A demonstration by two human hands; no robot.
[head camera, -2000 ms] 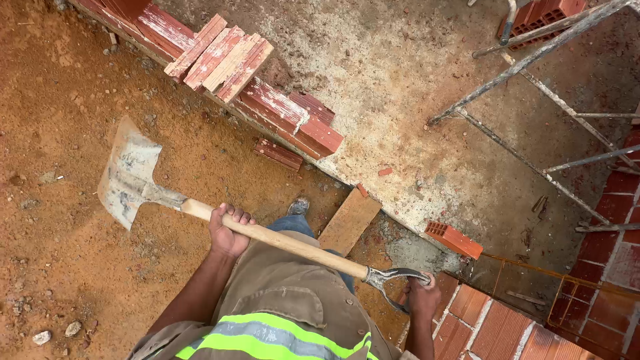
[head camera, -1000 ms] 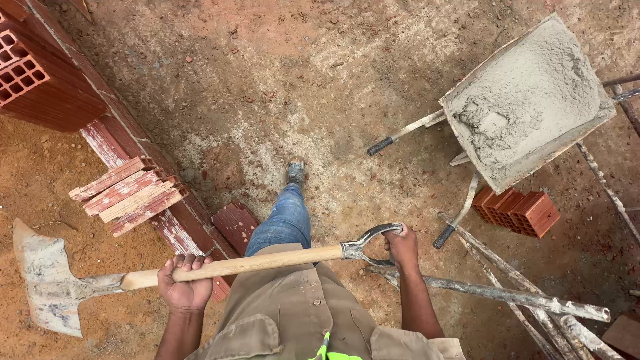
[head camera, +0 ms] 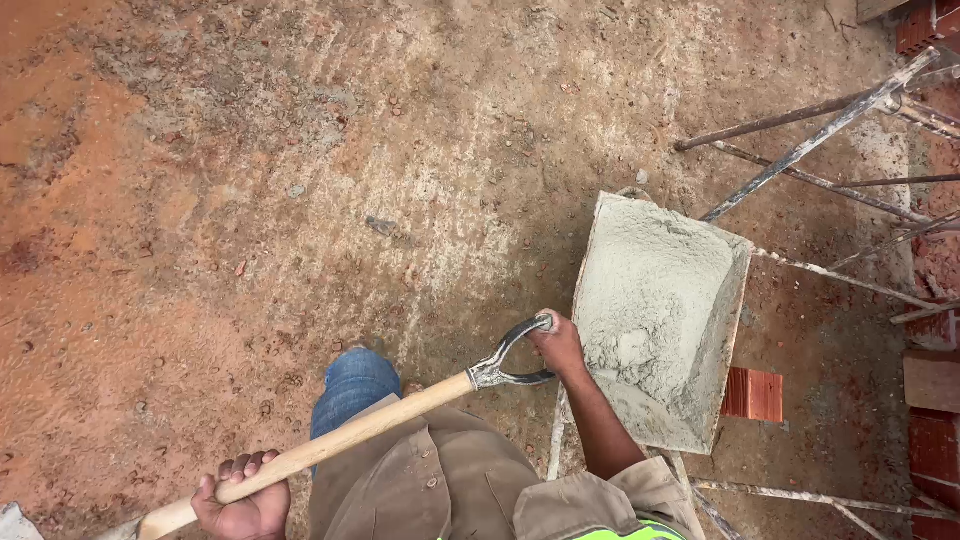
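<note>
A shovel with a wooden shaft lies slantwise across the front of my body. My left hand is wrapped around the lower shaft, near the metal socket. With my right hand I grip the end of the black and grey D-shaped handle. Only a corner of the blade shows at the bottom left edge; the rest is out of view. Just right of my right hand stands a wheelbarrow holding grey wet mortar, its tray partly behind my forearm.
Metal scaffold or trestle legs covered in splashes stand at the right, with more at the lower right. A red hollow brick lies beside the wheelbarrow. A brick wall runs along the right edge. The ground is rough, with small rubble.
The view has moved away from the low brick wall and stacked bricks at the left. The wheelbarrow, at the upper right one second ago, is now beside my right arm. Both hands keep hold of the shovel.
</note>
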